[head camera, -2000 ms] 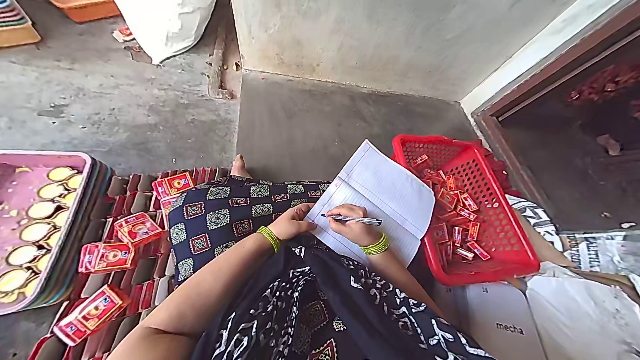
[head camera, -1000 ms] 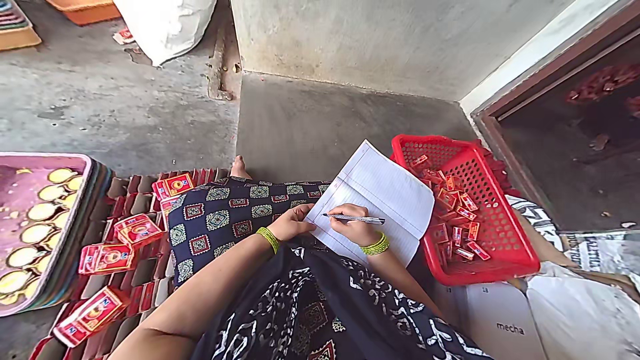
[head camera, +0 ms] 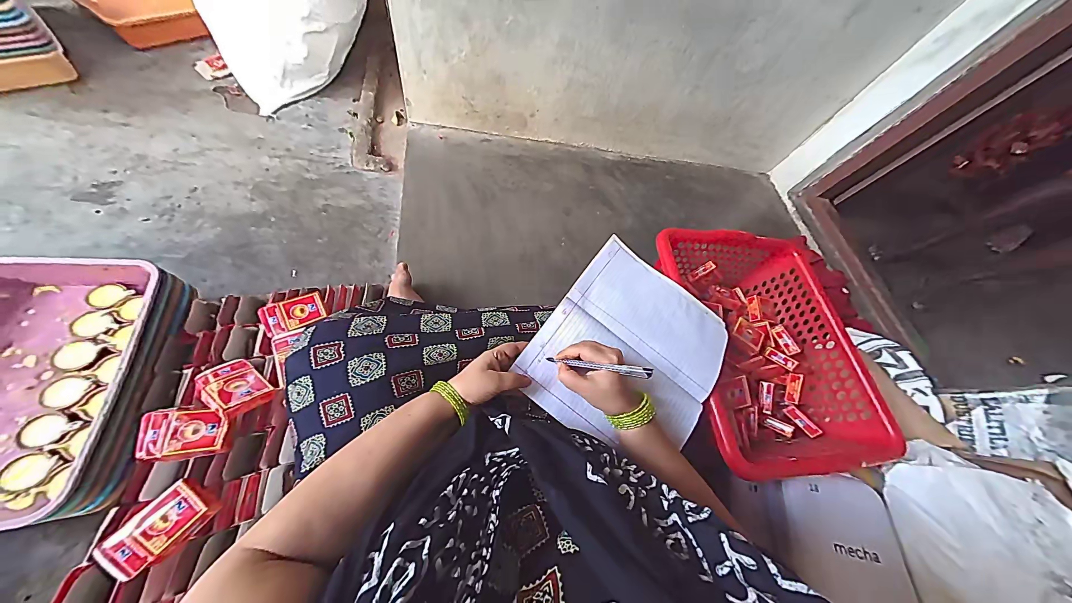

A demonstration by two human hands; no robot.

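A ruled notebook (head camera: 645, 318) lies open and tilted across my lap. My left hand (head camera: 490, 374) pinches its left edge between thumb and fingers. In my right hand (head camera: 601, 377) is a pen (head camera: 615, 368), held over the page with its tip toward the left side of the sheet. Both wrists wear green bangles. The writing on the page is too faint to make out. Just right of the notebook stands a red perforated plastic basket (head camera: 863, 410) with several small red boxes (head camera: 780, 360) in it.
Red printed packets (head camera: 159, 528) lie on a striped woven mat (head camera: 243, 502) at my left. Beyond them is a stack of trays (head camera: 151, 293), the top one pink with round yellowish pieces. A white sack (head camera: 285, 50) and an orange tub (head camera: 151, 21) stand farther back. A wall (head camera: 620, 75) rises ahead.
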